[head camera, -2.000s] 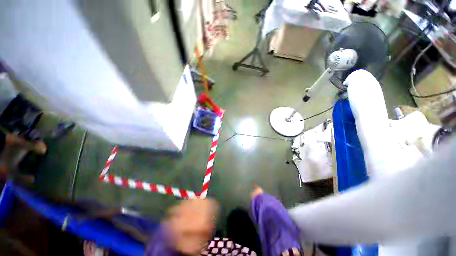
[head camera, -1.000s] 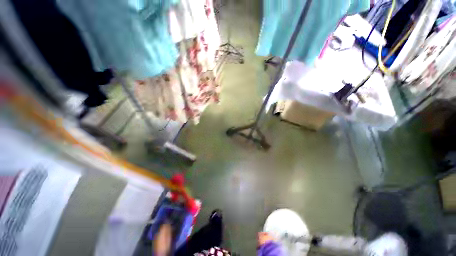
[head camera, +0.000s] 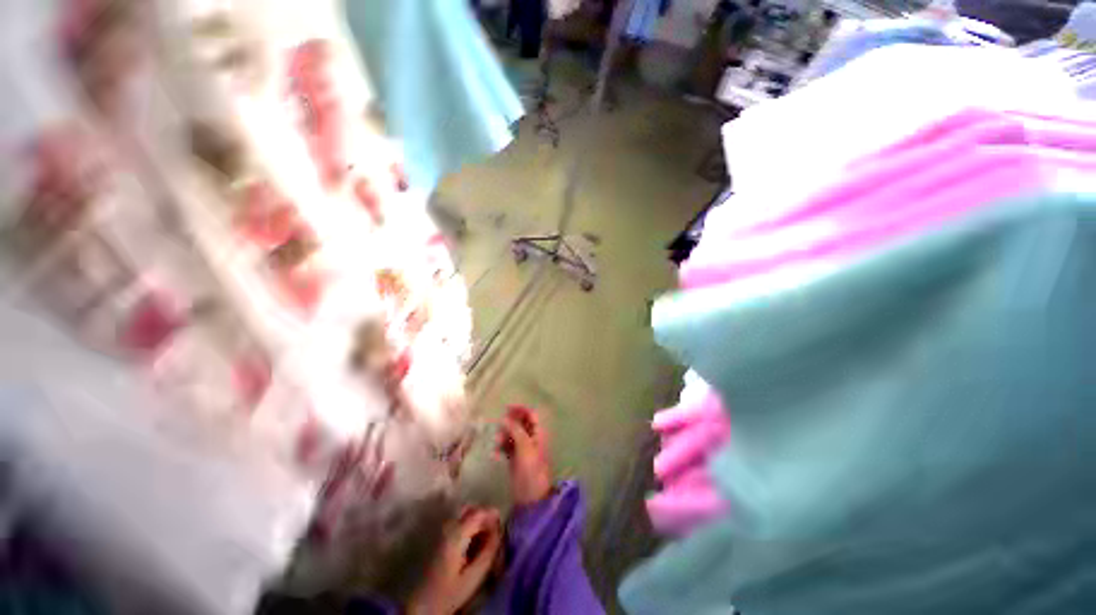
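Observation:
Cream cloth with red flowers (head camera: 313, 228) hangs close on the left side, large and blurred. My left hand (head camera: 463, 559) is low in the picture, at the lower edge of the floral cloth. Its fingers are blurred, and whether it touches the cloth is unclear. My right hand (head camera: 526, 457) is just above and right of it, below a purple sleeve cover's edge line, with fingers curled. Whether it holds anything cannot be told. The purple sleeve (head camera: 551, 553) shows beside both hands.
Teal cloth (head camera: 439, 90) hangs behind the floral cloth. Layered teal (head camera: 913, 360), pink (head camera: 889, 180) and white cloth fills the right side. A green floor walkway (head camera: 601, 324) runs between, with a wheeled rail base (head camera: 555, 257) standing ahead. Machines or tables are blurred at the back right.
The view has moved from the striped floor marking and fan, past the racks, into the walkway. The floral cloth is now close on the left. Both hands appear nearer together.

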